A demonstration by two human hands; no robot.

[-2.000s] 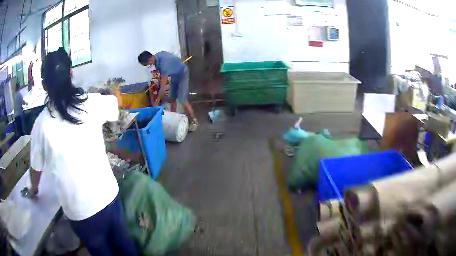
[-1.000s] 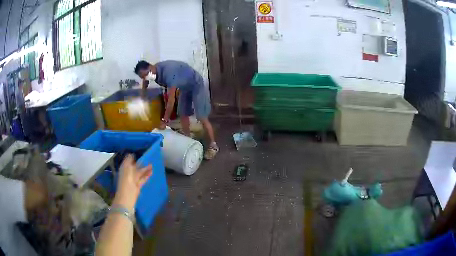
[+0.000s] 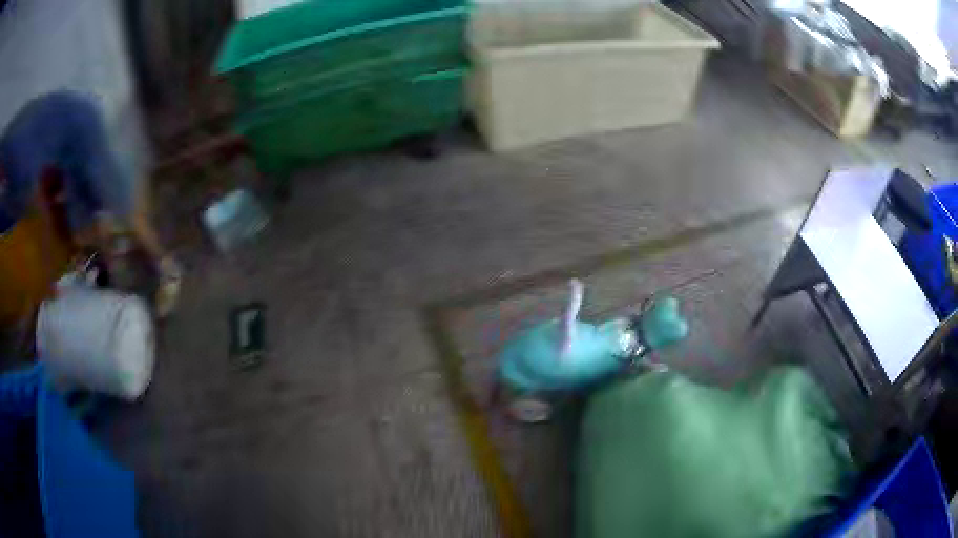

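Neither of my hands is in view. The frame is blurred. A large green cloth-like sack or cover (image 3: 704,457) lies bulging at the bottom, right of the middle. A teal object with a pale upright stick (image 3: 562,355) stands on the floor just behind it; what it is I cannot tell. A blue bin (image 3: 916,489) is cut off by the lower right edge. Another blue bin (image 3: 89,473) is cut off at the lower left.
A green tub truck (image 3: 347,95) and a cream tub (image 3: 588,89) stand at the back. A person (image 3: 63,158) bends by a white bucket (image 3: 100,342) at left. A scoop (image 3: 233,219) lies on the floor. A white-topped table (image 3: 867,268) stands right, a carton (image 3: 819,89) behind.
The view has swung right and down. The arm with a wristband seen over the blue bin one second ago is out of view. The bucket and bending person now lie at the far left.
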